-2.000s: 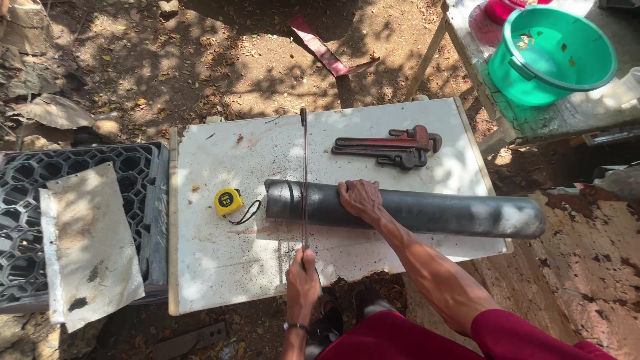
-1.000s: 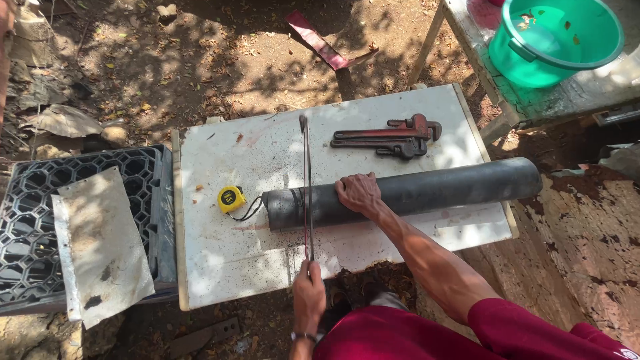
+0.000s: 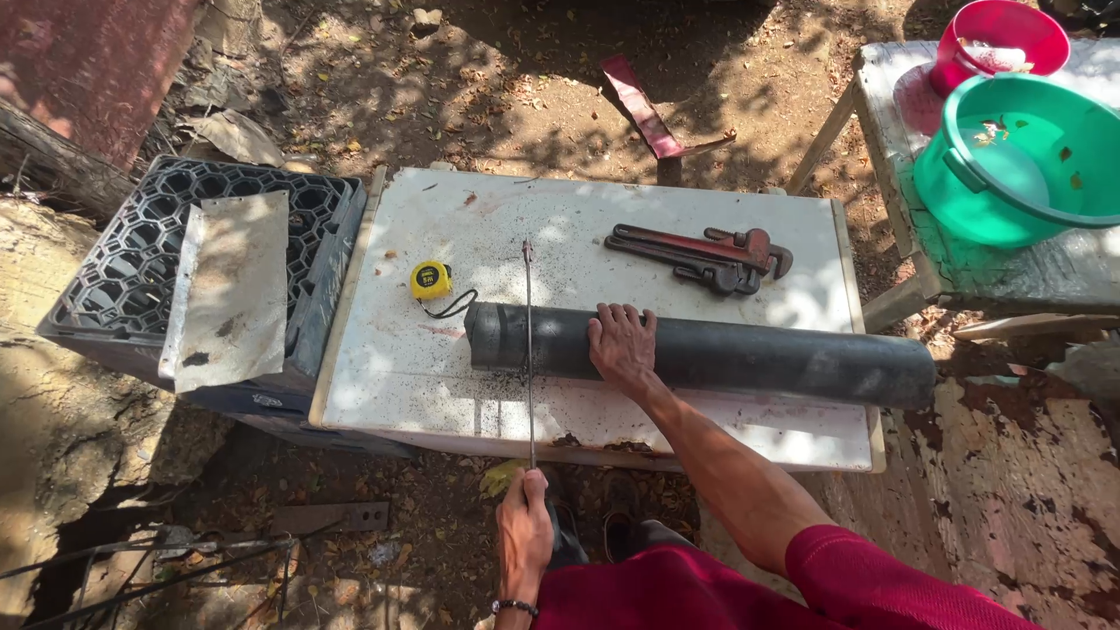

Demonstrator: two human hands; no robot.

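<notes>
My left hand point(image 3: 525, 525) grips the handle of a hacksaw point(image 3: 529, 402), seen nearly edge-on. Its blade crosses a thick black plastic pipe point(image 3: 770, 354) near the left end; the depth of any cut cannot be told. My right hand point(image 3: 623, 346) presses on top of the pipe, just right of the saw, fingers over the far side. Dark shavings lie around the saw on the white tabletop point(image 3: 394, 350). A yellow tape measure point(image 3: 431, 279) with a black strap sits left of the pipe's end. Beyond the pipe, two pipe wrenches point(image 3: 700, 254) lie side by side.
A black plastic crate point(image 3: 332, 289) stands against the table's left side, with a worn sheet point(image 3: 236, 289) on it. At the right, a second table point(image 3: 910, 210) holds a green basin point(image 3: 980, 192) and a red bucket point(image 3: 1006, 44). The pipe's right end overhangs the table.
The saw's far end, near the table's far edge one second ago, is now closer to the pipe, drawn toward my body. My right hand stays on the pipe. The view has shifted slightly.
</notes>
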